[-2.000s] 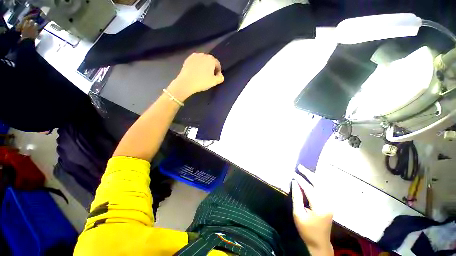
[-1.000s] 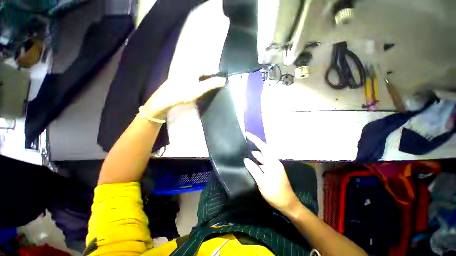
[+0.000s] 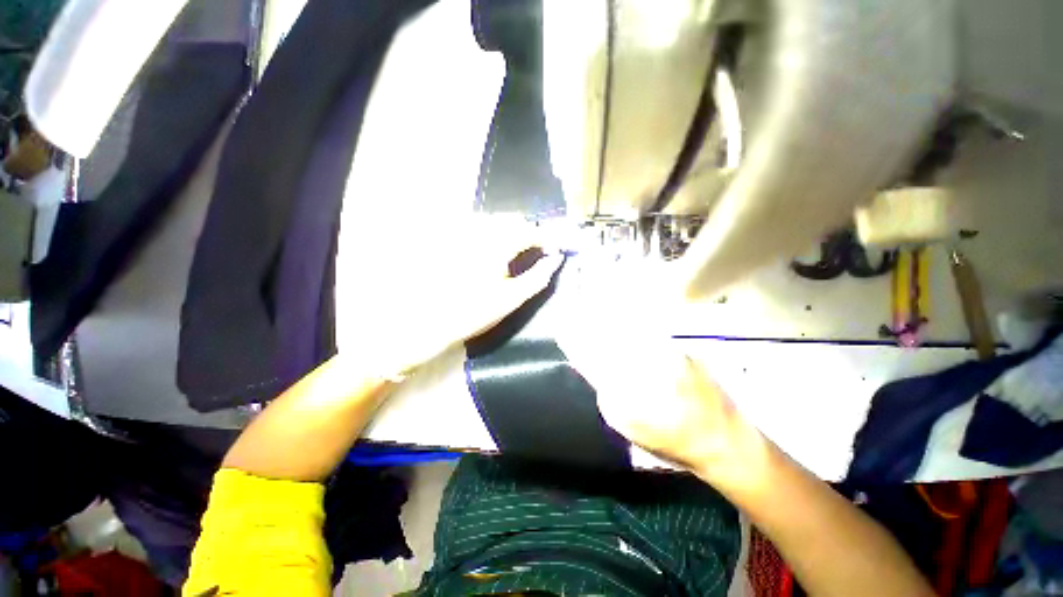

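Observation:
A dark band point(image 3: 539, 402) lies over the front edge of the white sewing table, with a shiny light streak across it. It runs up towards the sewing machine's needle area point(image 3: 629, 237), which is washed out by glare. My left hand point(image 3: 466, 306) is on the band's left side, fingertips near the needle area, thumb and finger close together at the band's edge. My right hand point(image 3: 653, 391) lies right of the band, just below the machine head; its fingers are lost in glare. Another dark piece point(image 3: 519, 128) extends behind the needle area.
Stacked dark bands point(image 3: 262, 233) lie at left, another dark piece point(image 3: 134, 222) farther left. Right of the machine are black scissors point(image 3: 842, 259), yellow-handled snips point(image 3: 909, 292) and a brownish-handled tool point(image 3: 971, 306). Navy and white scraps point(image 3: 933, 408) lie at the right table edge.
Both hands have moved up to the needle area with the band, which was held lower and in front a second ago. The purple strip is no longer distinguishable. The view has shifted closer to the machine head.

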